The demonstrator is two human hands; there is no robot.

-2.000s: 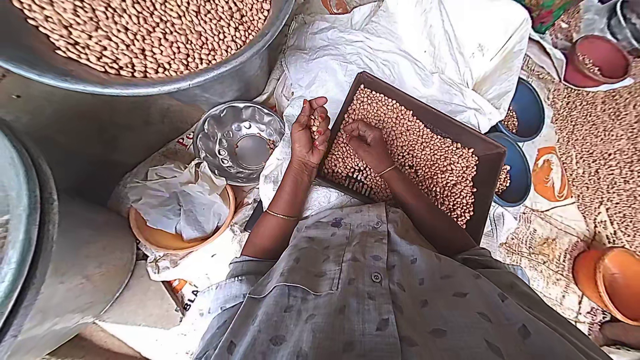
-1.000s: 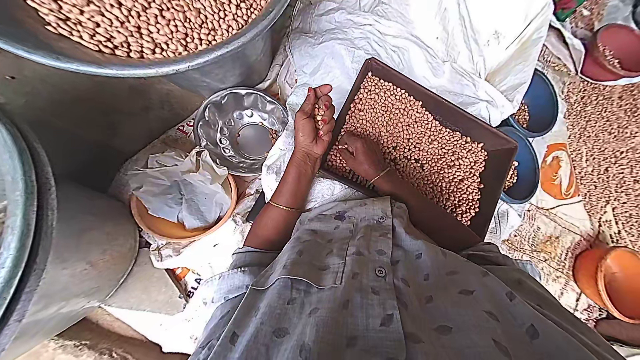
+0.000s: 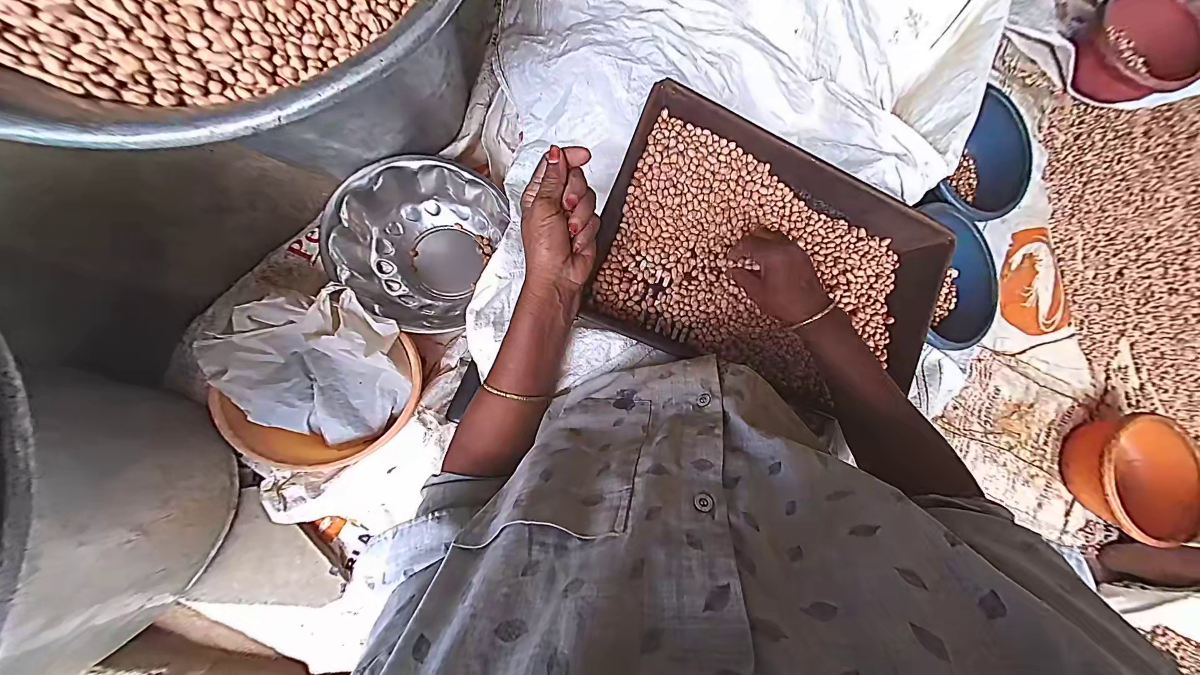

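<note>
A dark rectangular tray (image 3: 797, 173) with a slotted part near its lower left lies tilted before me, and shelled nuts (image 3: 694, 178), probably peanuts, cover much of it. My left hand (image 3: 560, 211) is raised palm up just left of the tray, its fingers curled in; whether nuts are inside the curl cannot be seen. Over the middle of the tray, my right hand (image 3: 776, 277) is at the nuts with bent fingers, and its fingertips are partly hidden. A fluted metal bowl (image 3: 375, 216) with a few bits in it sits left of my left hand.
A large metal basin (image 3: 309, 103) of nuts stands upper left. Crumpled paper lies in an orange bowl (image 3: 309, 459). Blue bowls (image 3: 1008, 159), a red bowl (image 3: 1106, 70) and orange bowls (image 3: 1158, 478) stand right. White sacking (image 3: 750, 56) spreads behind; more nuts (image 3: 1125, 244) cover the ground at right.
My right hand has moved right across the tray, away from my left hand. Nuts showed in my left hand's fingers earlier; its fingers are now curled further in.
</note>
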